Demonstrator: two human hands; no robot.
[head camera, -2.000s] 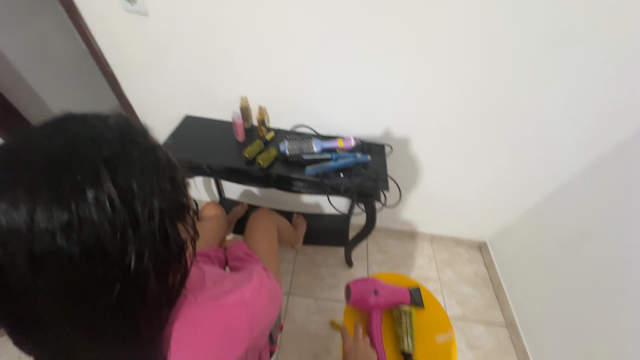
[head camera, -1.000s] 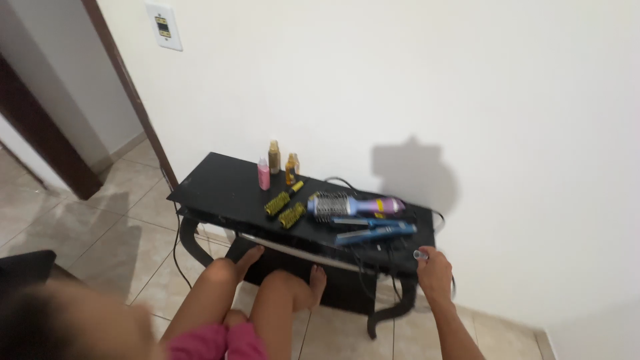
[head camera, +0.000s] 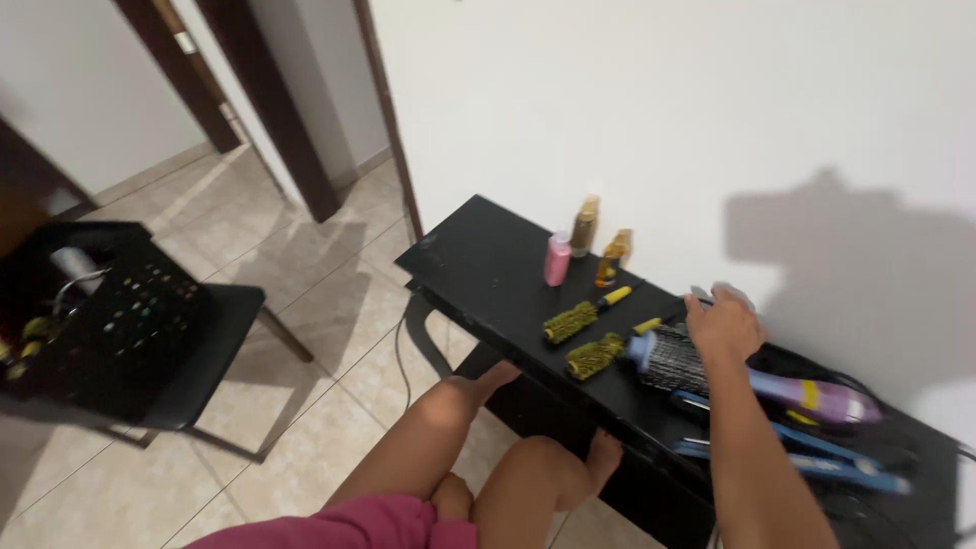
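My right hand (head camera: 724, 324) reaches over the black console table, just above the barrel of a hot-air styling brush (head camera: 675, 358) with a purple handle. Its fingers point toward the wall; blur hides whether they hold anything. My left hand is out of view. Below my forearm lie blue hair straighteners (head camera: 839, 465). Two round hairbrushes with yellow-green bristles, one nearer the wall (head camera: 572, 322) and one nearer the front (head camera: 596, 356), lie left of the styling brush. Behind them stand a pink bottle (head camera: 557, 259), a gold-capped bottle (head camera: 585, 227) and an amber bottle (head camera: 612, 259).
A seated person's bare legs (head camera: 427, 427) and pink garment (head camera: 366, 522) are in front of the black table (head camera: 488, 252). Cables run along its right side. A black chair (head camera: 221, 328) with various items on it stands at left, near a doorway.
My right hand has moved from the table's right end, where it held a small object, to above the styling brush. Earlier it was by a pink hair dryer on a yellow surface. The view has swung left.
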